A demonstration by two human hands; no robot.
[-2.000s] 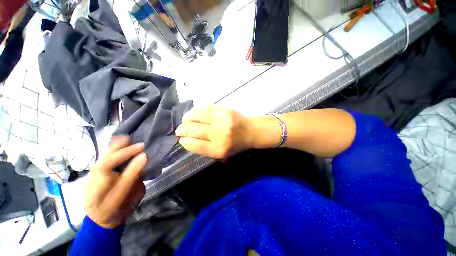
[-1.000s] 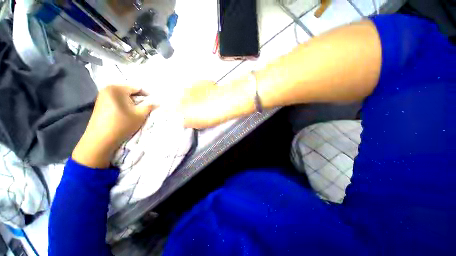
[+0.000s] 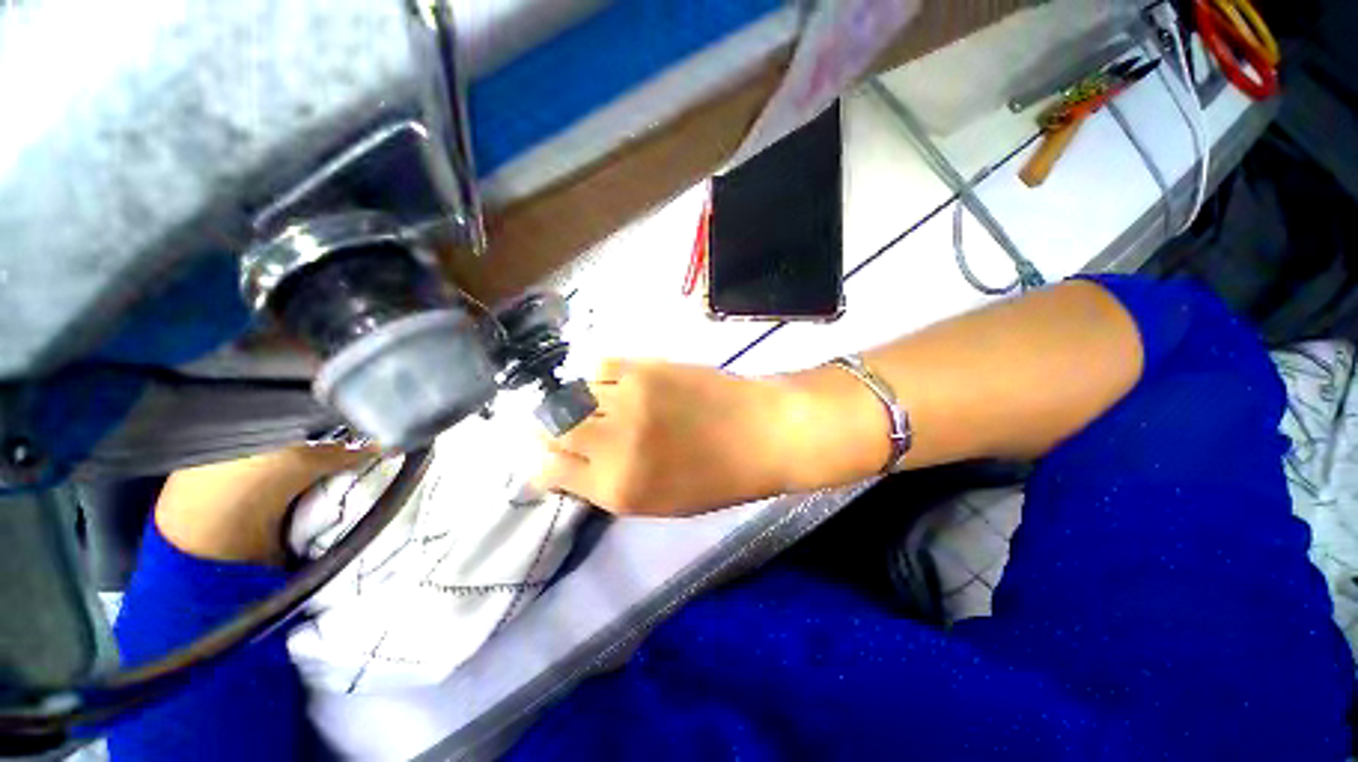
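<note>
White quilted cloth with thin dark lines (image 3: 447, 573) lies bunched on the white table, under and in front of the sewing machine head (image 3: 164, 149). My right hand (image 3: 655, 439) is on the cloth's right edge beside the needle area, fingertips partly behind small metal parts and on the cloth. My left hand (image 3: 305, 474) is mostly hidden behind the machine head; only its wrist side shows, at the cloth's left. A dark knob with a pale grey end (image 3: 410, 372) stands out in front of the hands.
A black smartphone (image 3: 778, 238) lies on the table beyond my right hand, a red thin item beside it. Orange-handled snips (image 3: 1060, 142), grey and white cables (image 3: 968, 209) and red and yellow scissors handles (image 3: 1239, 45) lie far right. More quilted cloth (image 3: 968, 543) is below my right arm.
The view has moved in close to the machine head, which now covers my left hand. The dark grey cloth handled earlier is out of view; both hands moved to the white quilted cloth.
</note>
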